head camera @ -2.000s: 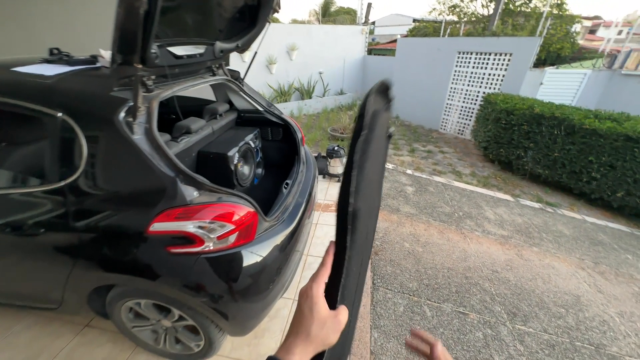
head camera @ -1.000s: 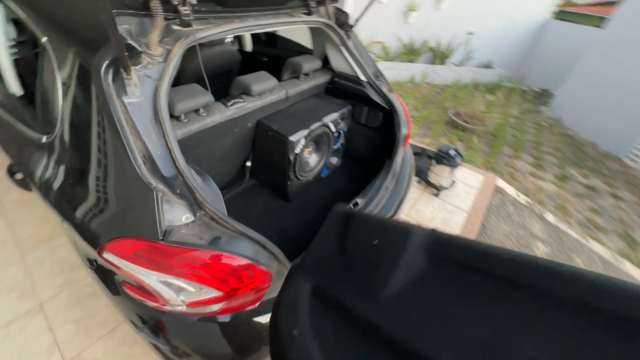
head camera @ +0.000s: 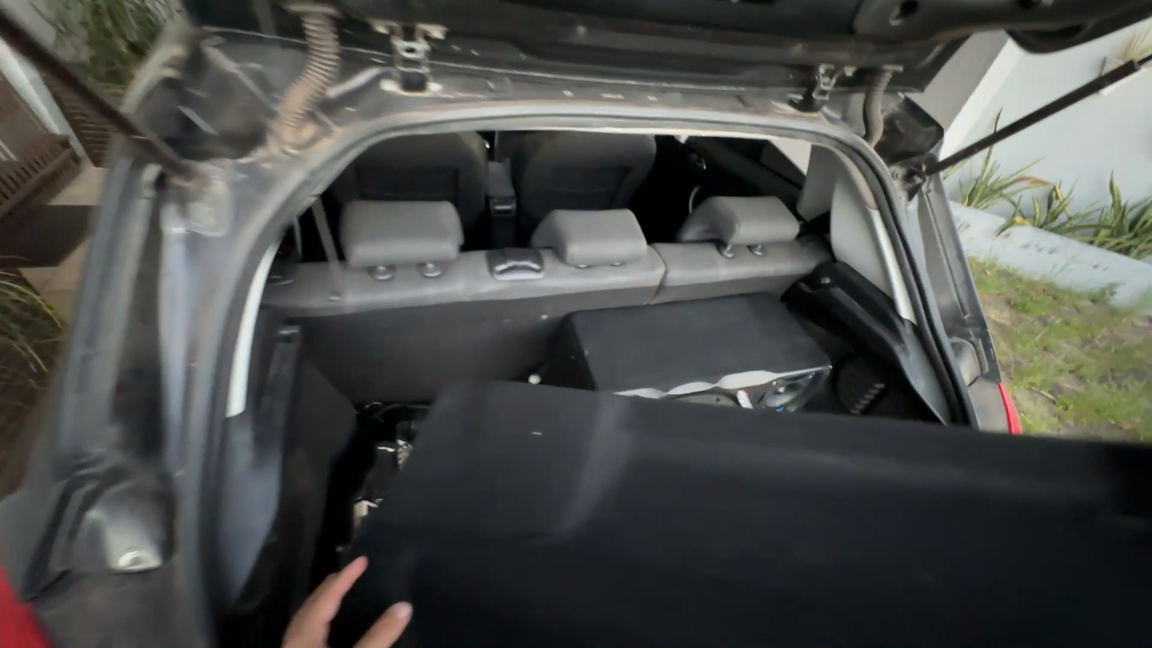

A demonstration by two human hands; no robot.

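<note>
A black parcel shelf (head camera: 684, 522) spans the lower right of the view, partly across the opening of the car's boot. My left hand (head camera: 337, 607) is at its left edge near the bottom, thumb and finger apart; whether it grips the panel is unclear. My right hand is out of sight. Behind the panel, a black subwoofer box (head camera: 693, 337) stands against the rear seatback (head camera: 432, 337). Left of the panel, some small, partly hidden items (head camera: 387, 468) show in the dark boot.
The raised tailgate (head camera: 612, 36) hangs overhead, with a gas strut (head camera: 1035, 117) at the right and another (head camera: 90, 90) at the left. Grey headrests (head camera: 400, 232) top the rear seat. Grass (head camera: 1062, 351) and a white wall (head camera: 1071, 117) lie to the right.
The panel, held upright beside the car two seconds ago, now lies flatter at the boot opening. The view has swung round to face the boot squarely. My left hand shows at the panel's edge.
</note>
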